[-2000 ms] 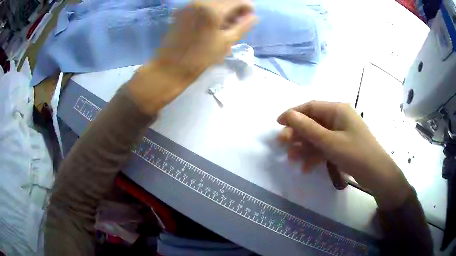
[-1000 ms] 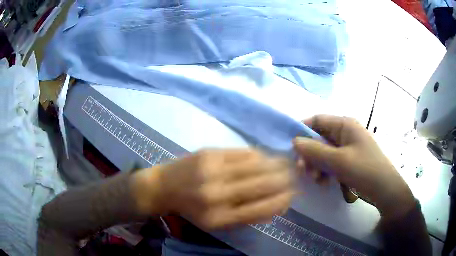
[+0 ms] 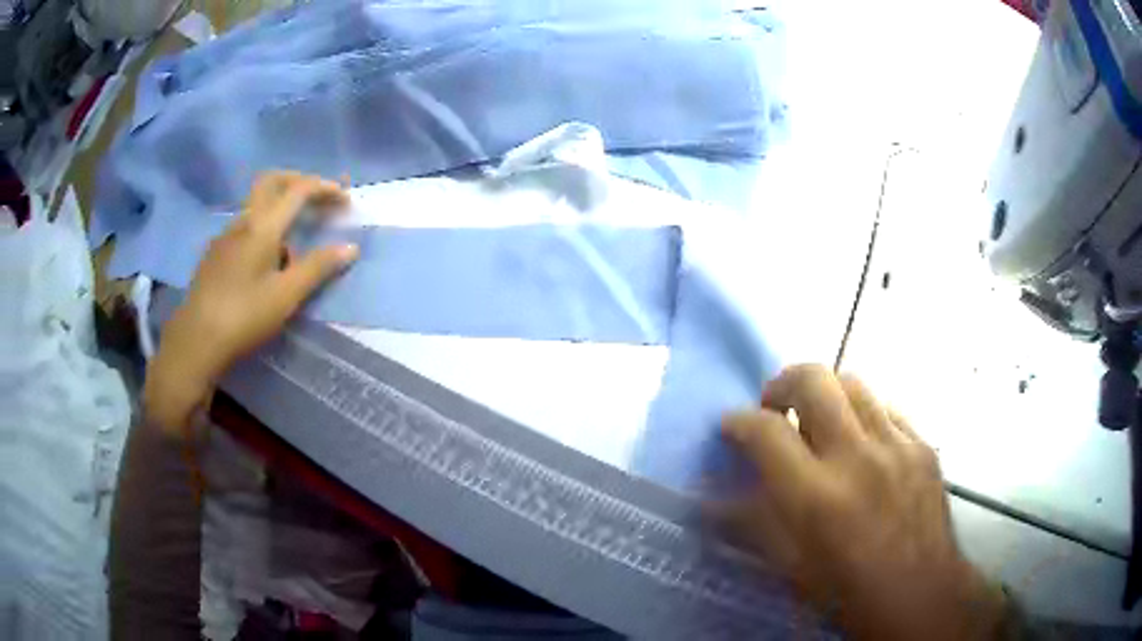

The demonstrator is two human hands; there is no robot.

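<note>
A light blue fabric strip [image 3: 501, 278] lies flat on the white table. My left hand [image 3: 257, 269] is at its left end, with thumb and fingers around the fabric edge, slightly blurred. At the strip's right end, a second blue piece [image 3: 716, 363] runs at an angle down towards the front edge. My right hand [image 3: 833, 482] is on the lower part of this piece, with the fabric at its thumb and fingers; the fingertips are blurred. Whether the two blue parts are one piece folded over, I cannot tell.
A heap of blue cut pieces [image 3: 526, 75] lies at the back left, with a crumpled white piece [image 3: 557, 157] beside it. The sewing machine head [image 3: 1064, 150] is at the right. A ruler tape [image 3: 501, 470] follows the front edge. White garments [image 3: 56, 413] are at the far left.
My left hand has moved left from beside my right hand. The blue strip that ran diagonally from the heap now lies flat nearer the front. My right hand has moved down.
</note>
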